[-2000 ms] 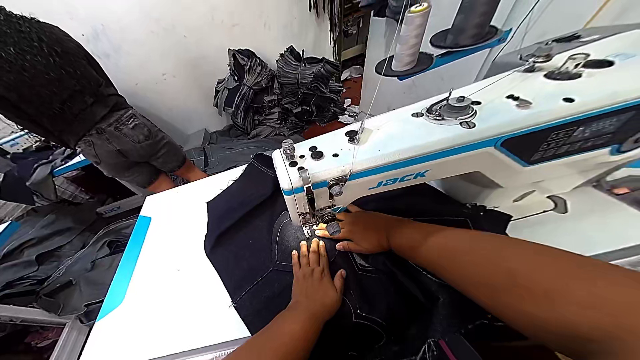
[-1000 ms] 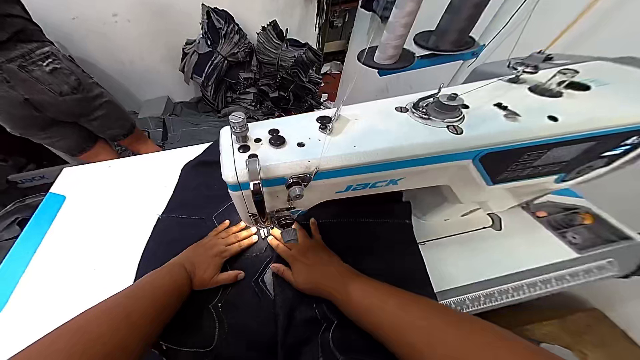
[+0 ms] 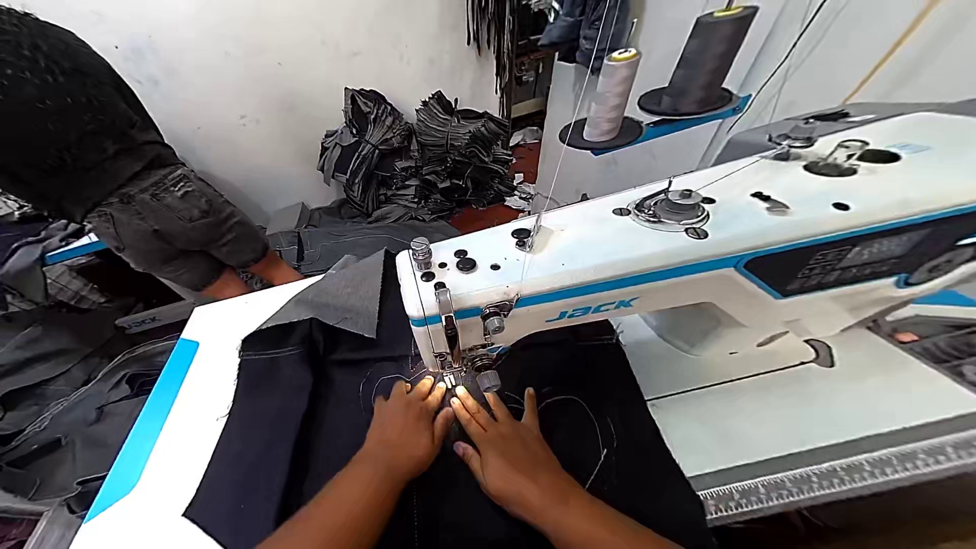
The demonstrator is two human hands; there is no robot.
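Dark denim cloth (image 3: pixel 351 435) with pale stitched curves lies under the needle area of a white and blue Jack sewing machine (image 3: pixel 579 267). Just left of the presser foot (image 3: pixel 451 379), my left hand (image 3: pixel 406 427) presses flat on the cloth, fingertips near the foot. On the right side of it, my right hand (image 3: pixel 505 450) rests palm down with its fingers spread, the index fingertip close to the foot. A corner of the cloth is folded over behind, showing its grey reverse. Neither hand grips anything; the needle tip is hard to make out.
Thread cones, one pale (image 3: pixel 612 95) and one dark grey (image 3: pixel 705 61), stand behind the machine. Tied bundles of dark cloth (image 3: pixel 457 149) are piled by the wall. At the left, a person in dark shorts (image 3: pixel 179 221) bends over. A ruler strip (image 3: pixel 839 476) edges the table.
My right hand, beside the presser foot two seconds ago, now lies flat in front of it on the right. The cloth has shifted and its far corner is folded over. The view has shifted.
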